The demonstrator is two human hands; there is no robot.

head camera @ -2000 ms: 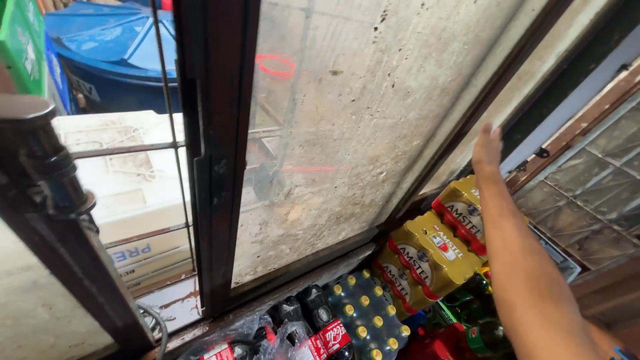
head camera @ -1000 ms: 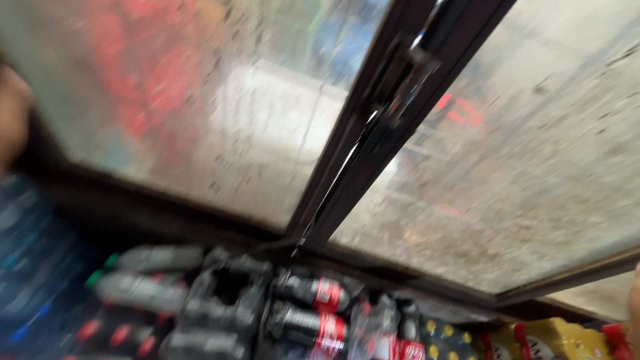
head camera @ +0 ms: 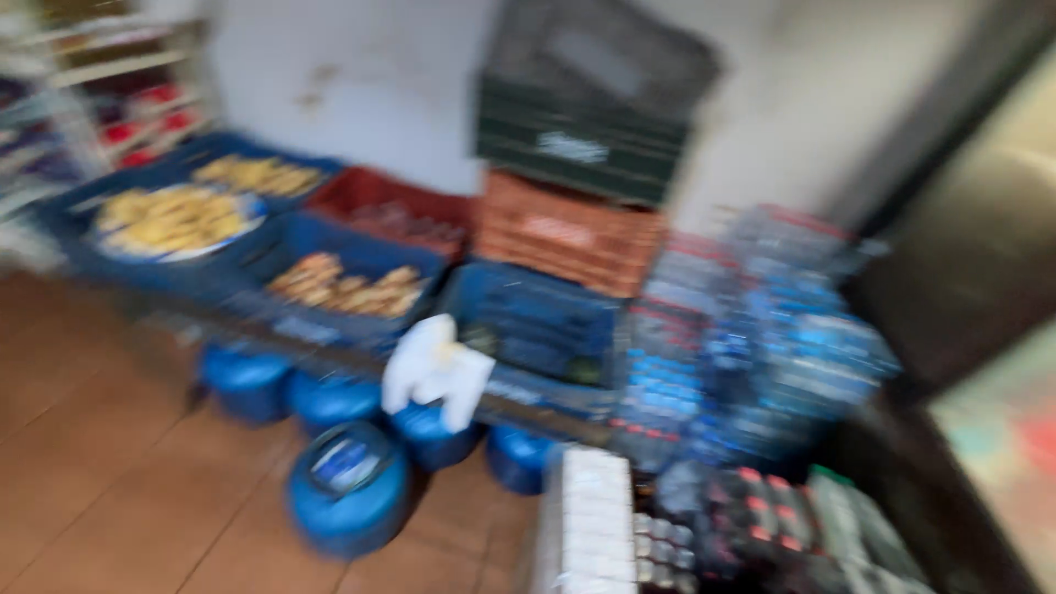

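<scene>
Neither of my hands shows in the blurred head view. Near the middle, a blue plastic crate (head camera: 536,322) holds a few dark green items. A white plastic bag (head camera: 437,371) hangs at its front left corner. Further left, another blue crate (head camera: 305,330) has light brown produce in it, and a round tray (head camera: 239,235) is heaped with yellowish produce. Packs of water bottles (head camera: 800,363) stand to the right. Dark bottles with red caps (head camera: 767,507) lie or stand at the lower right; which, I cannot tell.
Blue gas cylinders (head camera: 351,503) stand on the brown tiled floor (head camera: 107,462), several below the crates. An orange crate (head camera: 569,235) supports a dark green crate (head camera: 577,140) against the wall. A white stacked pack (head camera: 596,520) is at the bottom. Shelving (head camera: 124,82) stands at the upper left.
The view has swung far left, from the glazed metal door and drinks to the crates and gas cylinders. The hand seen at the right two seconds ago is out of view.
</scene>
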